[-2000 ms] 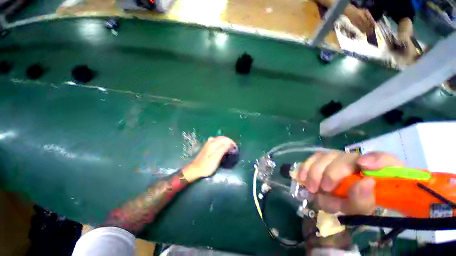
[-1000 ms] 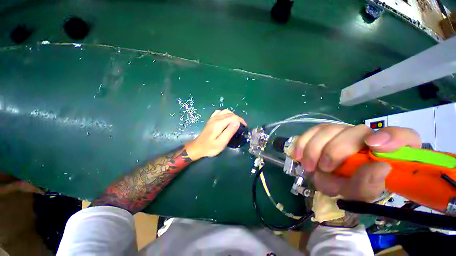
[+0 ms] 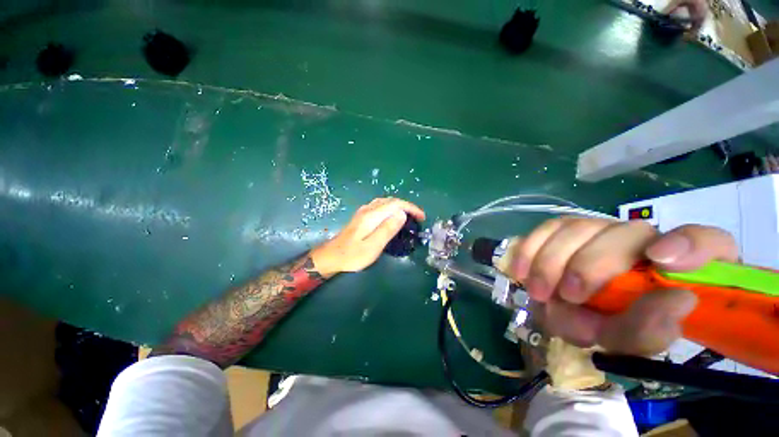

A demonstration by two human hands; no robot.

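Observation:
My left hand (image 3: 369, 235) holds a round black plastic part (image 3: 403, 238) on the green surface, fingers over its top and side. My right hand (image 3: 611, 277) is closed around the orange electric screwdriver (image 3: 735, 317) with its lime-green lever, held level and pointing left. The shiny metal and clear screw-feed head (image 3: 443, 241) is at the part's right side; whether its tip touches the part is hard to tell. Clear screw feed hose (image 3: 530, 203) loops right from the head. Beige wrap (image 3: 571, 363) sits beneath my right hand.
Loose screws (image 3: 319, 193) lie scattered left of my left hand. Several black parts (image 3: 166, 52) lie on the green belt (image 3: 359, 60) beyond the seam. A grey post (image 3: 683, 130) and the white screw feeder (image 3: 705, 218) stand at right. A person's hand (image 3: 690, 10) shows top right.
Since the first frame, the view has tipped down and the feed head has come up to the held part. Since the second, the screwdriver has shifted slightly right; far black parts have moved right.

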